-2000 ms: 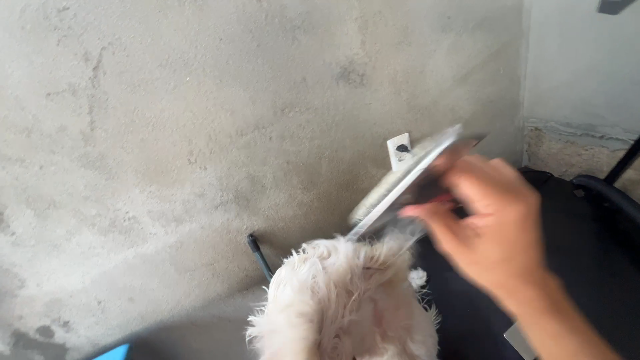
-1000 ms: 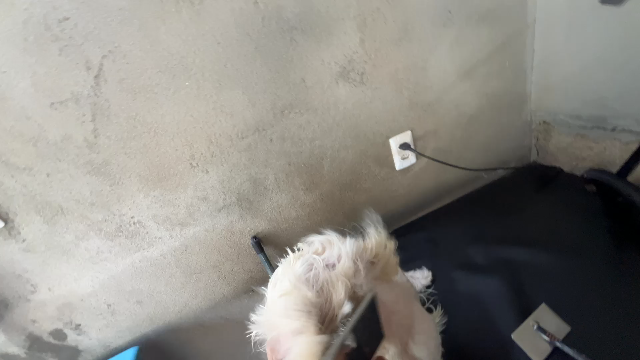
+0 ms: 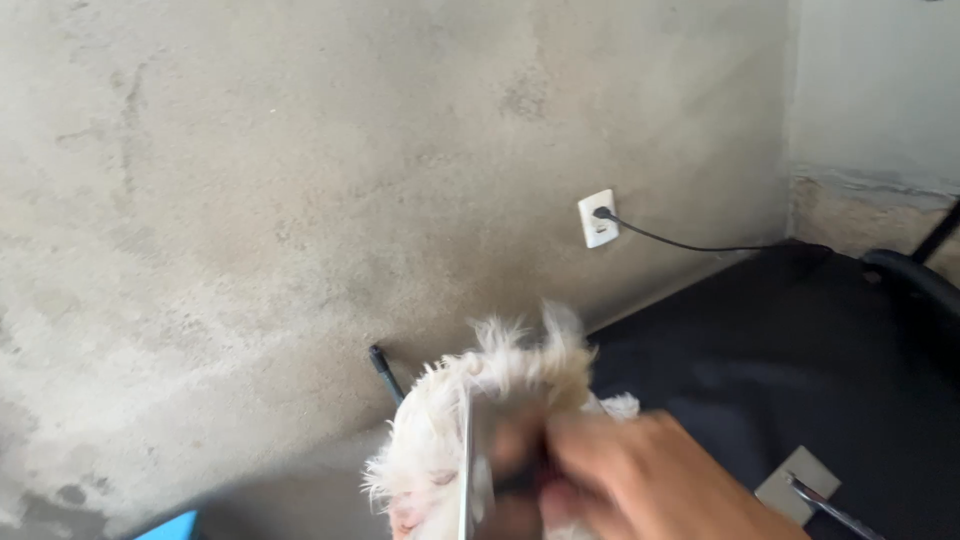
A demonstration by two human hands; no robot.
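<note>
My right hand [image 3: 622,465], blurred by motion, comes in from the lower right and is closed on a grooming tool, seen as a thin pale metal edge [image 3: 466,465] with a dark part at the fingers; its exact kind cannot be told. The tool lies against the head of a white, fluffy dog [image 3: 431,427] at the bottom middle. Tufts of fur stand up on top of the head. The hand covers the right side of the head. My left hand is not in view.
A black-covered surface [image 3: 697,360] spreads at the right, with a grey plate and metal rod [image 3: 832,510] on it. A black cable [image 3: 675,244] runs from the wall outlet [image 3: 598,219]. A dark rod end [image 3: 381,364] stands behind the dog; a blue object [image 3: 169,526] is at lower left.
Two seconds ago my right hand held the tool above the dog's head, in front of the outlet. Now it is lower, over the right side of the head, and the outlet shows.
</note>
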